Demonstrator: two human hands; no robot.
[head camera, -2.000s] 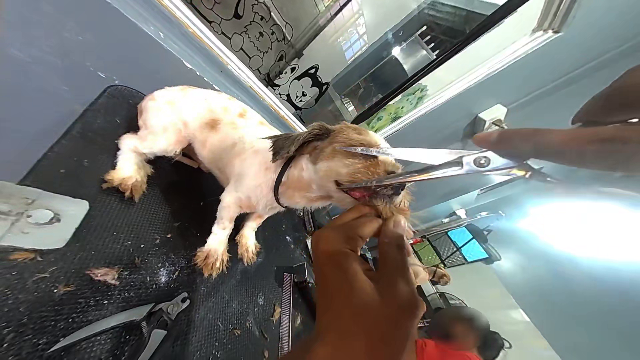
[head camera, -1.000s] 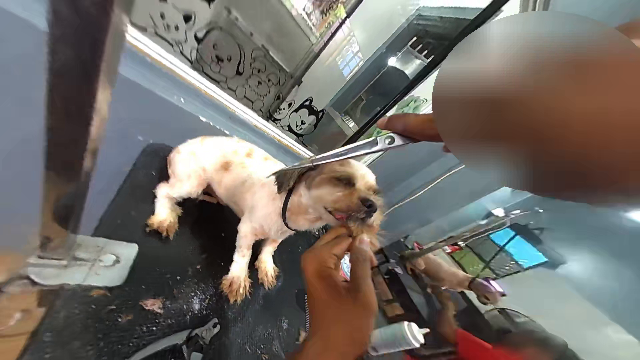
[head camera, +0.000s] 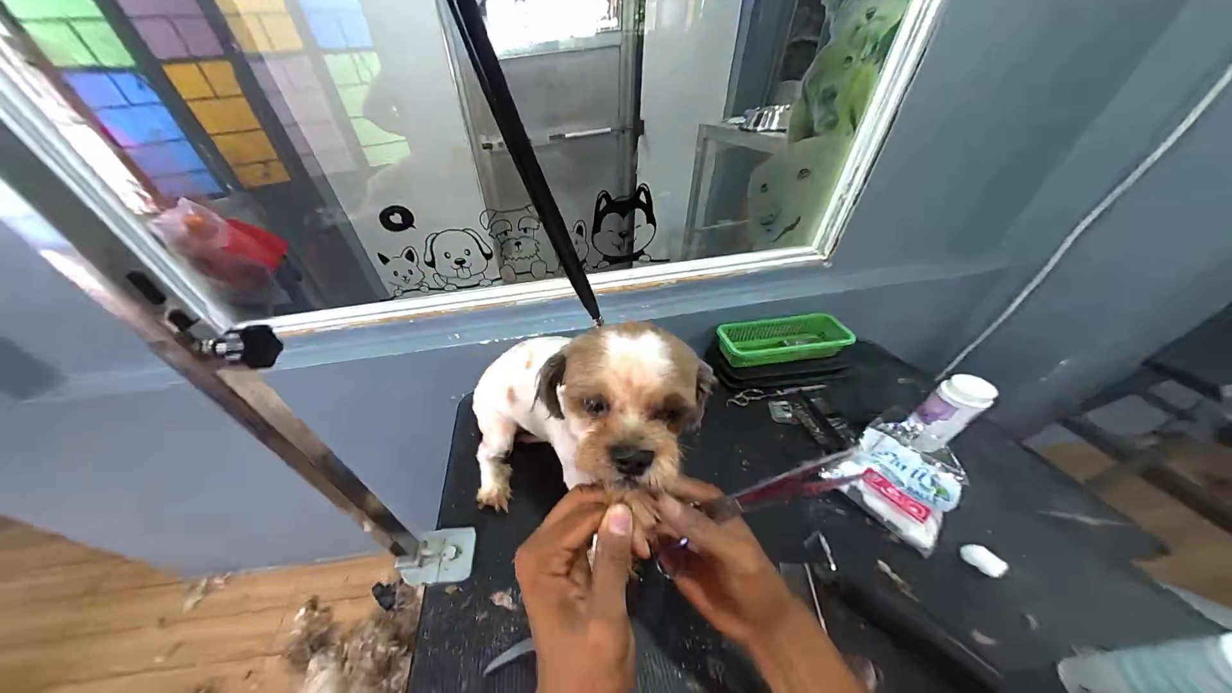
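A small white and tan dog (head camera: 630, 395) with trimmed body hair sits on the black grooming table (head camera: 1039, 539), facing me. Below its muzzle, my left hand (head camera: 582, 568) pinches the chin hair between thumb and fingers. My right hand (head camera: 717, 563) meets it from the other side, its fingers also at the chin hair. Grooming scissors (head camera: 789, 486) are held in that right hand, their blades pointing away to the right. A black grooming strap (head camera: 529, 164) rises behind the dog's head.
A green plastic basket (head camera: 786, 340) stands at the table's back. On the right lie a cotton pack (head camera: 900, 481), a white bottle (head camera: 953, 409) and a black clipper-like tool (head camera: 910, 626). A metal post (head camera: 289, 433) is clamped at the left edge. Cut hair (head camera: 361, 645) lies on the floor.
The scissors, earlier beside the dog's head, now point away from it. My right hand has come down to the chin, beside my left. The dog's face has turned toward me. The view has rotated strongly.
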